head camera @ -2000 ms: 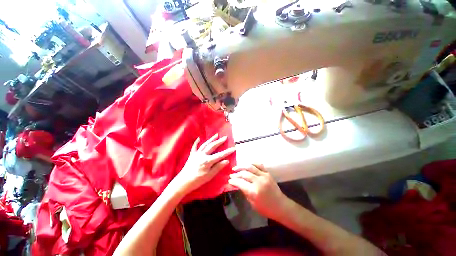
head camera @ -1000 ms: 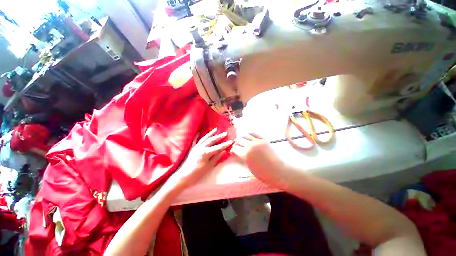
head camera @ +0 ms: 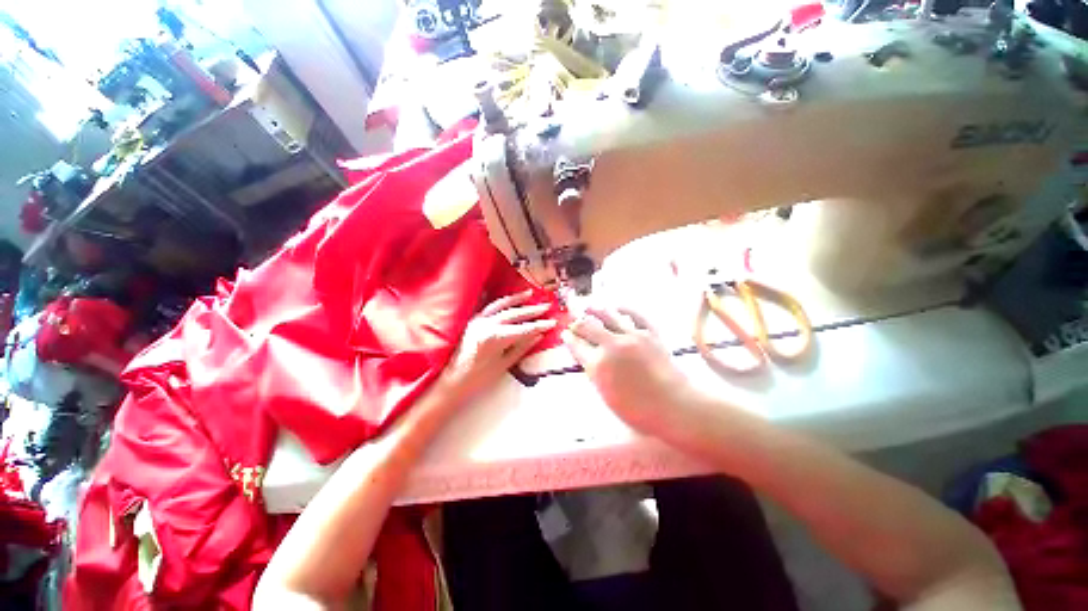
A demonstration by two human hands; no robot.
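A large bunched red fabric piece (head camera: 322, 298) lies left of the needle and hangs off the table at lower left. Its narrow end lies under the presser foot (head camera: 573, 272) of the cream-white sewing machine (head camera: 835, 143). My left hand (head camera: 507, 337) lies on the red cloth just in front of the foot, fingertips on its edge. My right hand (head camera: 620, 352) is bare, its fingertips at the cloth's right edge, close to my left fingertips. Whether the fingertips pinch the cloth is too blurred to tell.
Scissors with yellow-orange loop handles (head camera: 752, 325) lie on the machine bed under the arm. The white table edge (head camera: 513, 475) runs in front of me. A dark red cloth pile (head camera: 1044, 513) is at lower right. Cluttered shelves (head camera: 179, 155) stand at upper left.
The cloth end has moved up toward the needle, uncovering the white table in front. Both hands have moved up and close together by the presser foot. The view has shifted slightly.
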